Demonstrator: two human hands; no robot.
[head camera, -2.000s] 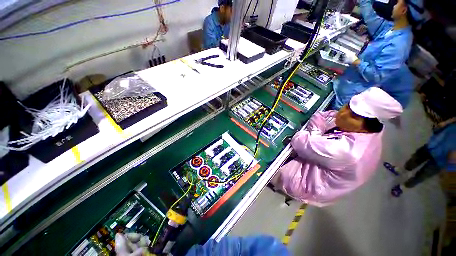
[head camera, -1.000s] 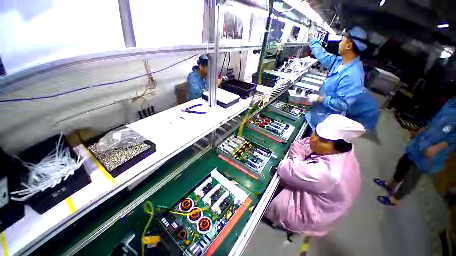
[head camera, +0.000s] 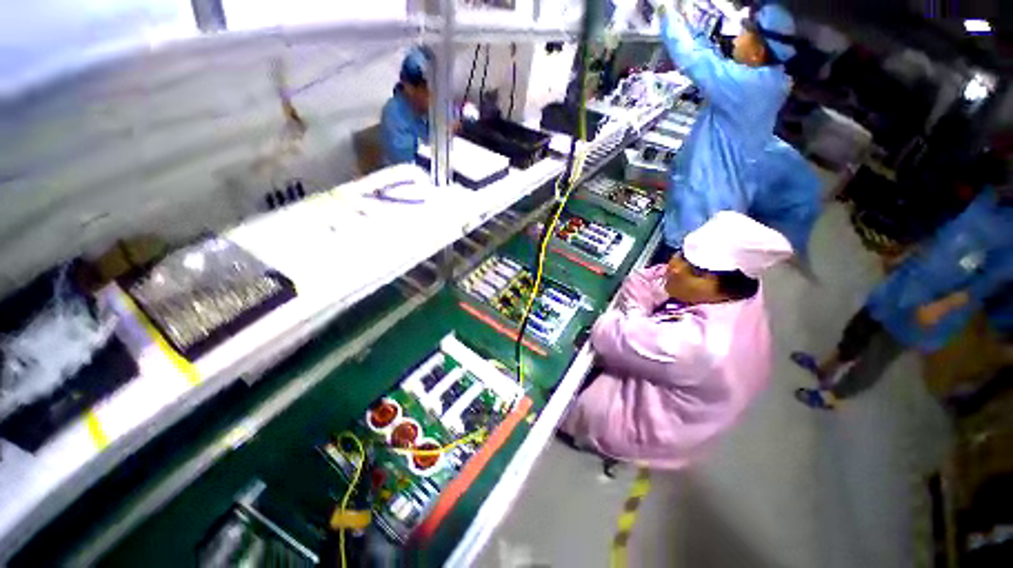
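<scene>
Neither of my hands can be made out in the head view. The board with three red ring coils (head camera: 461, 427) lies nearest on the green bench, with a red-orange pad (head camera: 472, 470) along its right side. The yellow-green screwdriver cable (head camera: 542, 266) hangs down and crosses over this board. A yellow band (head camera: 350, 518) shows at the bottom edge; the dark body around it is blurred and cut off. Part of another unit (head camera: 261, 521) shows at bottom left, blurred.
More boards (head camera: 522, 300) lie further up the bench. The white shelf (head camera: 322, 239) holds the screw tray (head camera: 208, 291), a bin of white strips (head camera: 61, 366) and pliers-like tools (head camera: 391, 193). A person in pink (head camera: 689, 355) sits at the right. People in blue stand beyond.
The view has swung; the glove and blue sleeve seen two seconds ago are out of the picture. The cable lies differently across the coil board. The blue-clad person at right has an arm raised.
</scene>
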